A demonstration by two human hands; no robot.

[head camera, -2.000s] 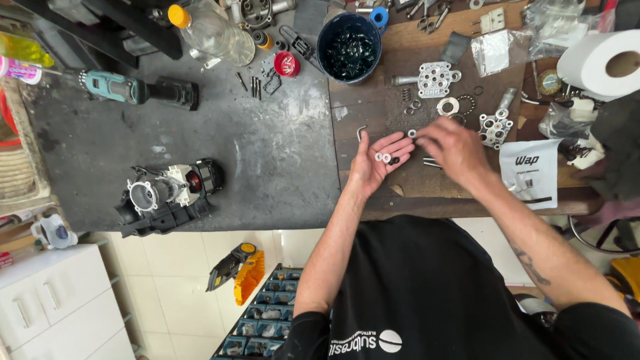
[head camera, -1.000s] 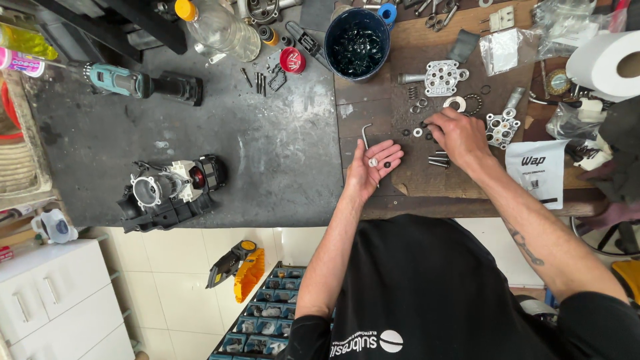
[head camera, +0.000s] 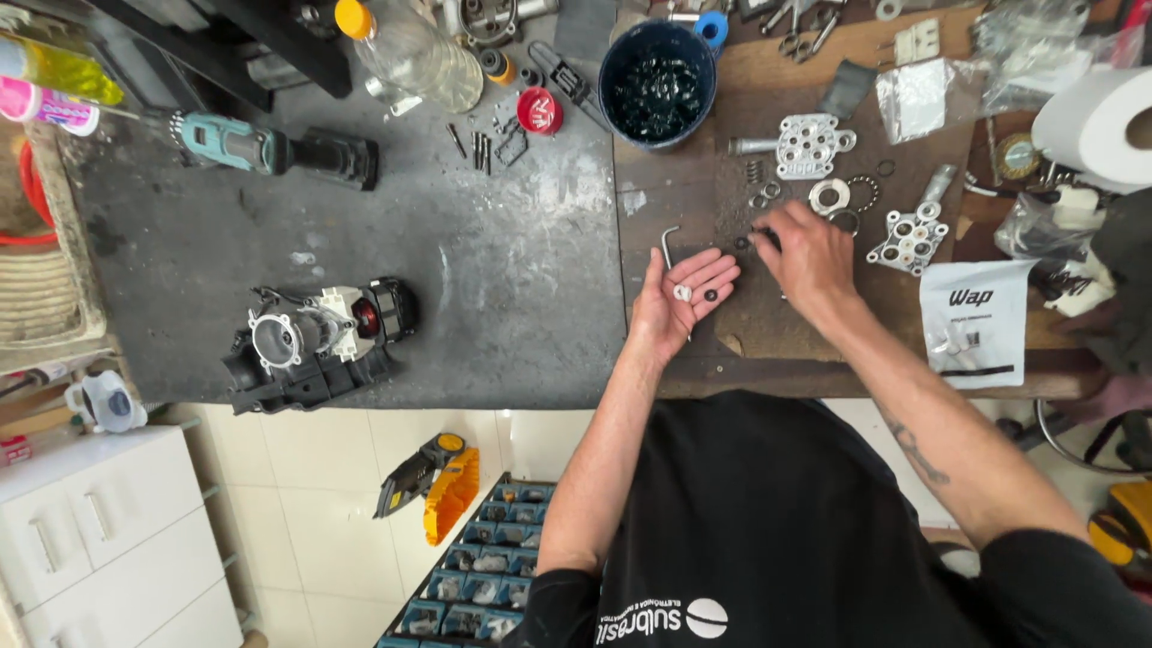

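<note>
My left hand (head camera: pixel 686 301) lies palm up over the wooden bench part, with small white rings (head camera: pixel 681 292) and a black ring (head camera: pixel 711 295) on it. A bent hex key (head camera: pixel 667 243) passes behind that hand. My right hand (head camera: pixel 805 256) is palm down, its fingertips at small dark rings (head camera: pixel 742 242); whether it grips one is hidden. Beyond it lie a spring (head camera: pixel 754 171), a metal washer (head camera: pixel 829 195), a ball bearing cage (head camera: pixel 862 193) and a cast metal valve plate (head camera: pixel 807 147). A second metal casting (head camera: pixel 909 241) is to the right.
A dark blue tub of liquid (head camera: pixel 658 85) stands behind the hands. To the left are a motor assembly (head camera: pixel 315 337), a cordless drill (head camera: pixel 270 148), a red cap with small parts (head camera: pixel 539 111) and a plastic bottle (head camera: pixel 423 58). A white pouch (head camera: pixel 975 322) and paper roll (head camera: pixel 1098 126) are at right.
My right hand has moved away from the left palm, where it was two seconds ago, to the small rings on the bench. My left hand stays palm up.
</note>
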